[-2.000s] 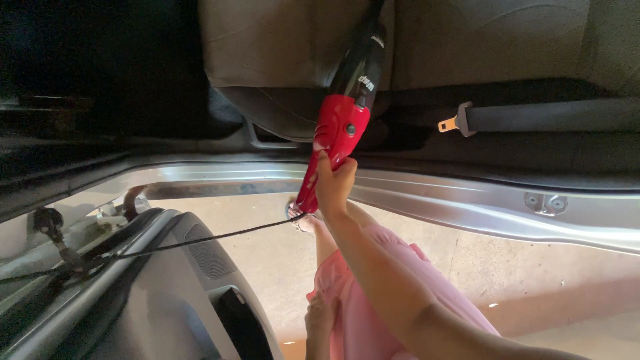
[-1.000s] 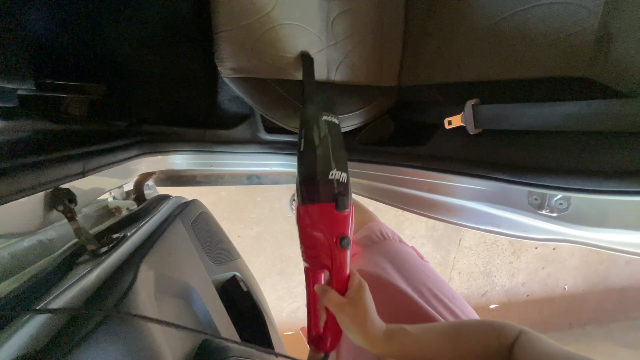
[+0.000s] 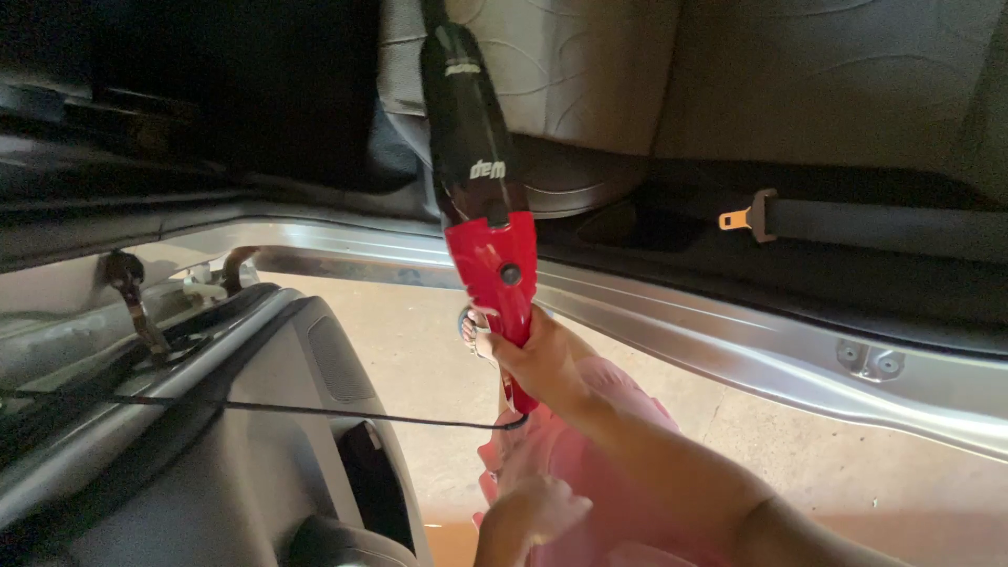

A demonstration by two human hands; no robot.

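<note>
A red and black Wap handheld vacuum cleaner (image 3: pixel 492 252) points away from me, across the door sill and over a car seat (image 3: pixel 551 71). Its black nozzle runs out of the top of the view. My right hand (image 3: pixel 539 354) is closed around the red handle. A black power cord (image 3: pixel 331 411) leaves the handle's end and runs left over the door. My left hand (image 3: pixel 547 508), blurred, is low in front of the pink clothing and touches no tool that I can see; its fingers are partly hidden.
The car door (image 3: pixel 268 441) stands ajar at the lower left, with its hinge strap (image 3: pixel 142 315) behind it. The metal door sill (image 3: pixel 669 323) crosses the view. A seat belt with its metal tongue (image 3: pixel 736 220) lies at the right. Concrete ground (image 3: pixel 409 331) shows below.
The vacuum was drawn back toward me one second ago and has since moved forward over the seat, in my right hand. My left hand, out of sight then, shows again.
</note>
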